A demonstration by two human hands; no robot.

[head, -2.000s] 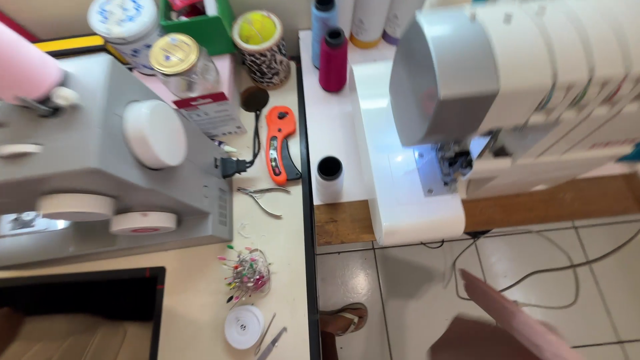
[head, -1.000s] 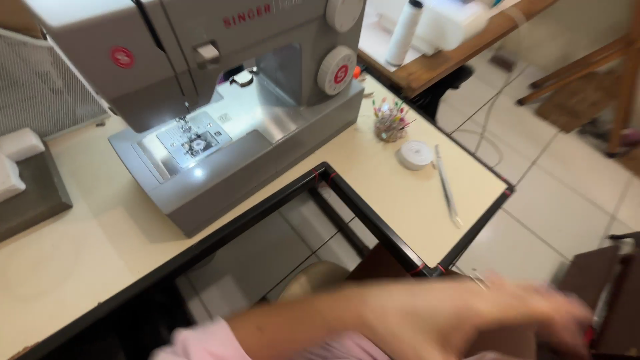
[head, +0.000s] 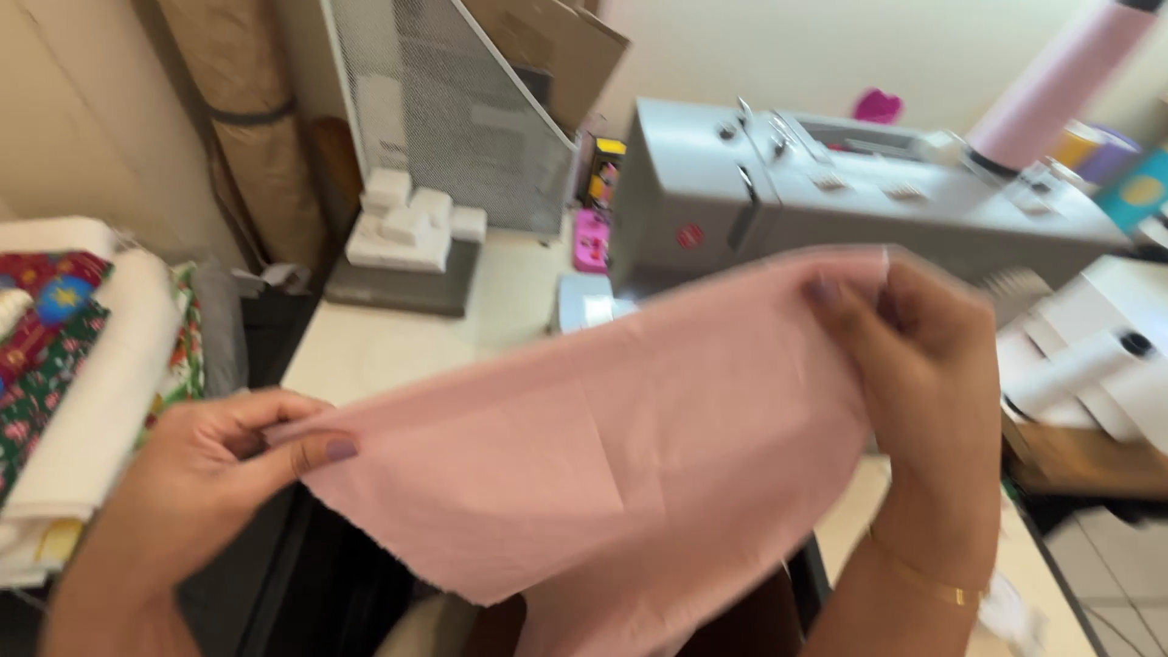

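Observation:
A piece of pink fabric (head: 584, 438) is stretched between my two hands, its upper edge slanting up to the right and a frayed edge showing at the lower left. My left hand (head: 219, 465) pinches its left corner between thumb and fingers. At the upper right, my right hand (head: 912, 338) grips the other end of that edge. Behind the cloth stands a grey sewing machine (head: 675, 201), its needle area hidden by the fabric. A large pink thread cone (head: 1049, 91) rises at its back right.
Rolled and patterned fabrics (head: 91, 365) lie at the left. White blocks (head: 411, 224) rest on a grey base beside a mesh file holder (head: 447, 109). A second, white machine (head: 1113, 319) with a white thread spool (head: 1081, 370) is at the right. The cream tabletop (head: 392, 351) has dark edging.
The pink fabric is now held up between both hands; neither earlier frame shows it held out like this. The view has swung left across the grey machine.

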